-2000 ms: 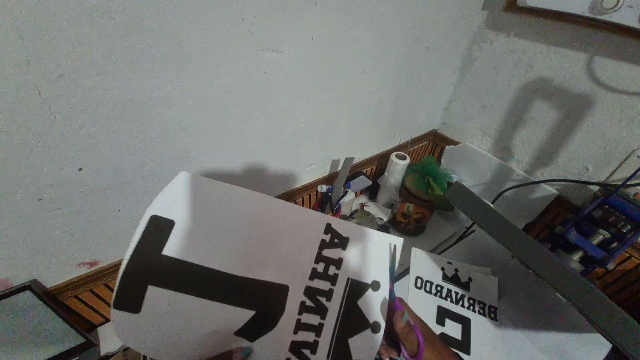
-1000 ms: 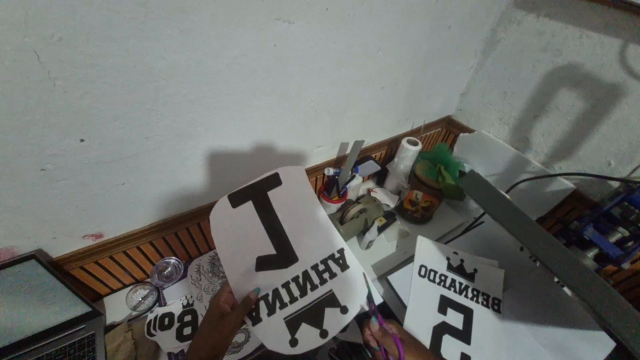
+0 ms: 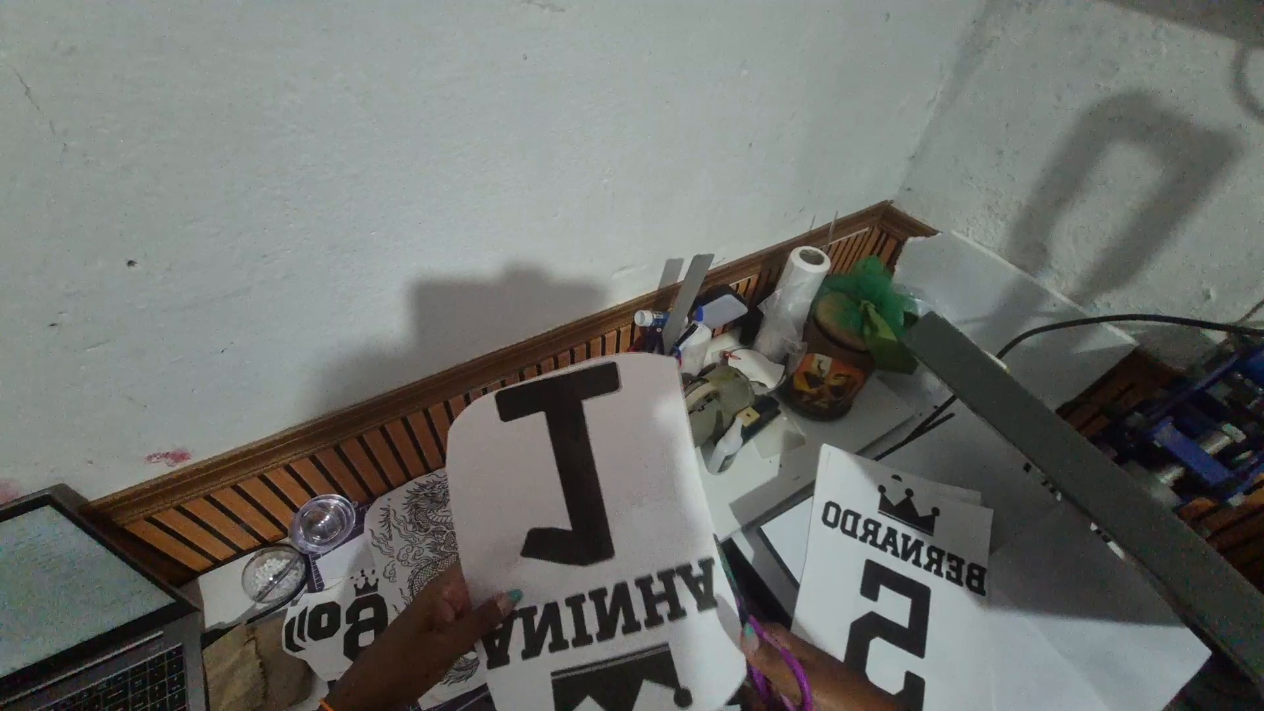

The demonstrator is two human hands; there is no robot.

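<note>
A white paper sheet [image 3: 642, 444] with rounded corners, printed in black with a large mirrored numeral, lettering and a crown, is held up at the centre. My left hand [image 3: 444, 622] grips its left edge, the thumb with a teal nail lying on the front. At the sheet's lower right edge, my right hand [image 3: 795, 662] holds scissors with purple handles [image 3: 790, 681]. The blades are mostly hidden near the sheet's edge, so how far they are apart cannot be told. Right of this hand lies another printed sheet [image 3: 839, 533] with a crown, lettering and a numeral.
A laptop [image 3: 94, 612] stands at the lower left, beside round clear containers [image 3: 324, 521] and printed papers [image 3: 410, 533]. Behind the sheet are a white roll [image 3: 795, 296], a dark jar with green tulle [image 3: 829, 365] and pens. A grey bar [image 3: 1066, 474] slants across the right side.
The held sheet has turned from lying sideways two seconds ago to nearly upright. My left hand, mostly out of view at first, now shows on its left edge. The scissors remain at its right side.
</note>
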